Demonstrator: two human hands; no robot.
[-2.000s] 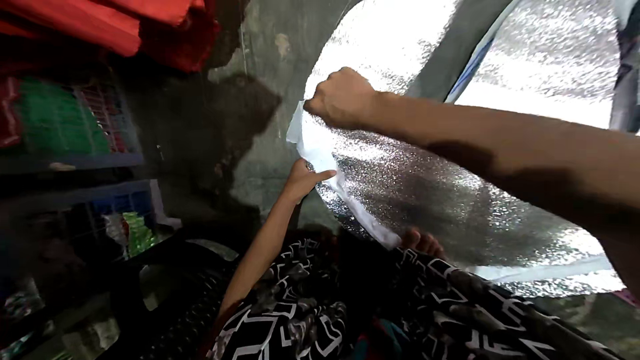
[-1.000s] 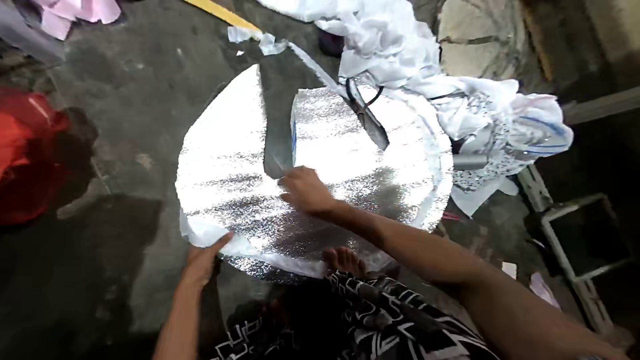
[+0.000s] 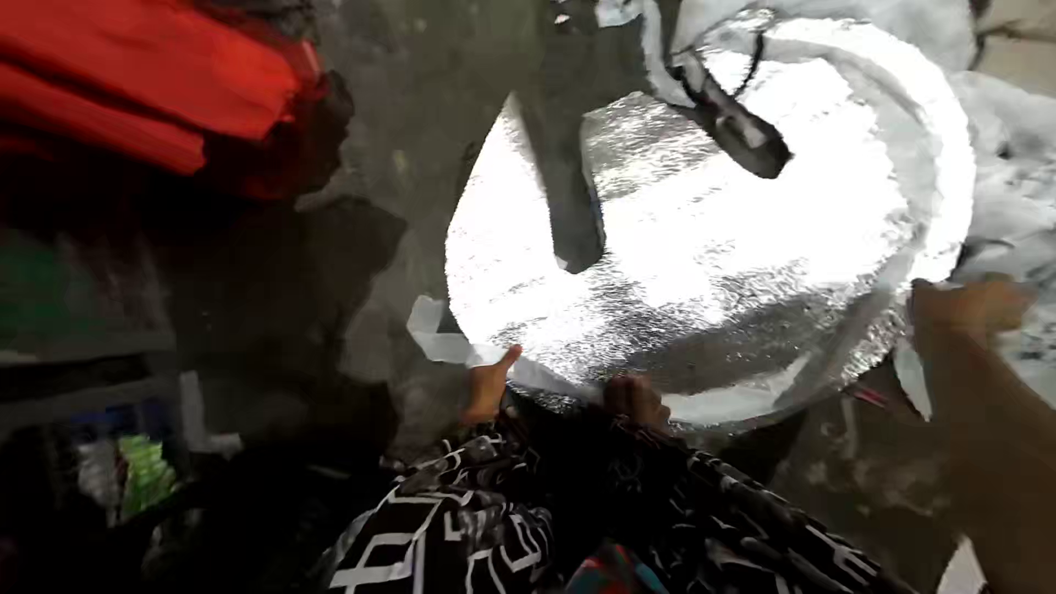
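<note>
A round sheet of silver foil material (image 3: 660, 305) with a notch cut into its far edge lies on the floor before me. A strip of white material (image 3: 450, 346) runs along its near left edge, where my left hand (image 3: 487, 384) grips it with the thumb on top. My right hand (image 3: 973, 305) is at the sheet's right edge, blurred; its fingers look curled, but what they hold cannot be made out. Dark-handled scissors (image 3: 734, 124) lie on the upper part of the foil. The toes of a foot (image 3: 635, 402) touch its near edge.
Crumpled white fabric (image 3: 1015, 181) lies to the right of the sheet. Red fabric (image 3: 165, 82) is at the upper left. A dark rack or crate with a green packet (image 3: 144, 474) stands at the lower left. The floor (image 3: 412, 165) is grey and stained.
My right hand has moved from the foil beside the notch to the sheet's right edge. The left hand stays at the near left edge. The view has shifted strongly.
</note>
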